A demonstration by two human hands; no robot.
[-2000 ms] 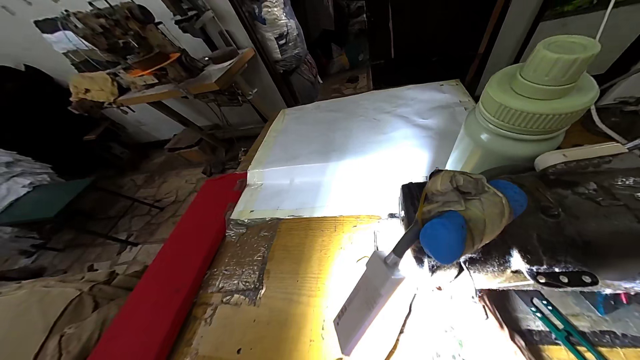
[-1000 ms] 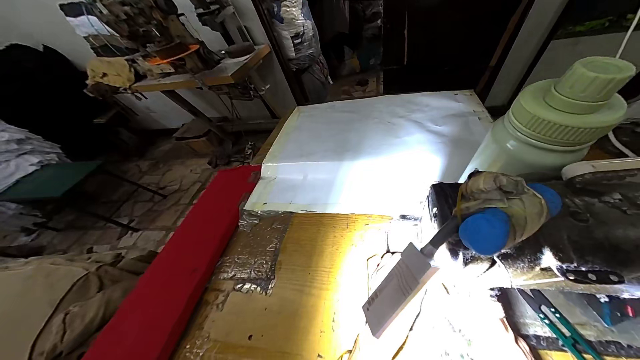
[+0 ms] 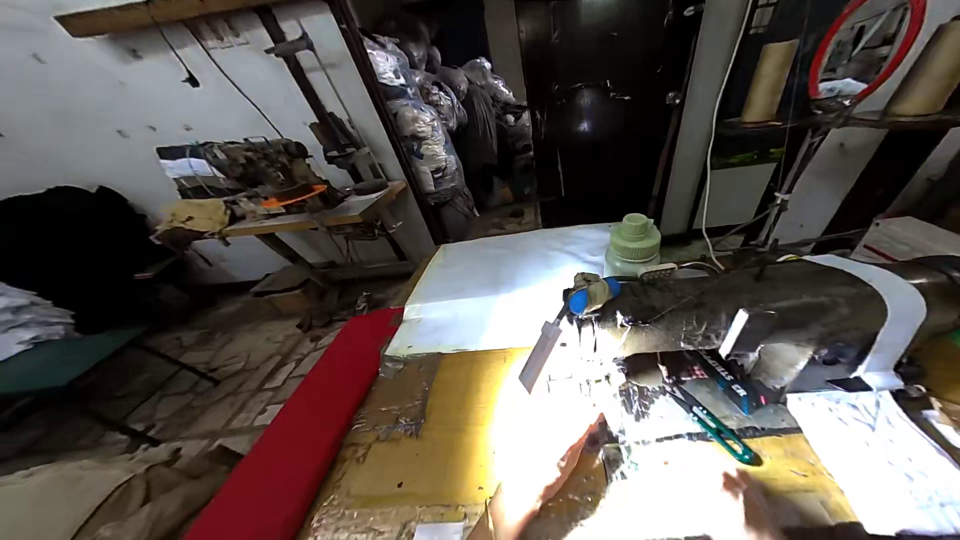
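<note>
My left hand (image 3: 536,480) reaches in from the bottom edge in the head view, its fingers pointing up and right under strong glare. My right hand (image 3: 739,499) is low at the right, blurred and washed out. Between them a pale, overexposed area (image 3: 645,487) hides whether either hand holds anything. Green-handled thread snips (image 3: 716,431) lie above my right hand, below the dark arm of a sewing machine (image 3: 690,307). A white rectangular piece (image 3: 540,356) hangs by the machine's left end, beneath a blue roll wrapped in tan cloth (image 3: 592,294).
A pale green bottle (image 3: 634,244) stands behind the machine. Red fabric (image 3: 307,427) runs along the left edge of the yellow wooden tabletop (image 3: 450,427). A white sheet (image 3: 495,285) covers the far part. A patterned white sheet (image 3: 877,450) lies at the right.
Both hands have come into view at the bottom; neither earlier frame shows them. The view has shifted to take in more of the machine and the room.
</note>
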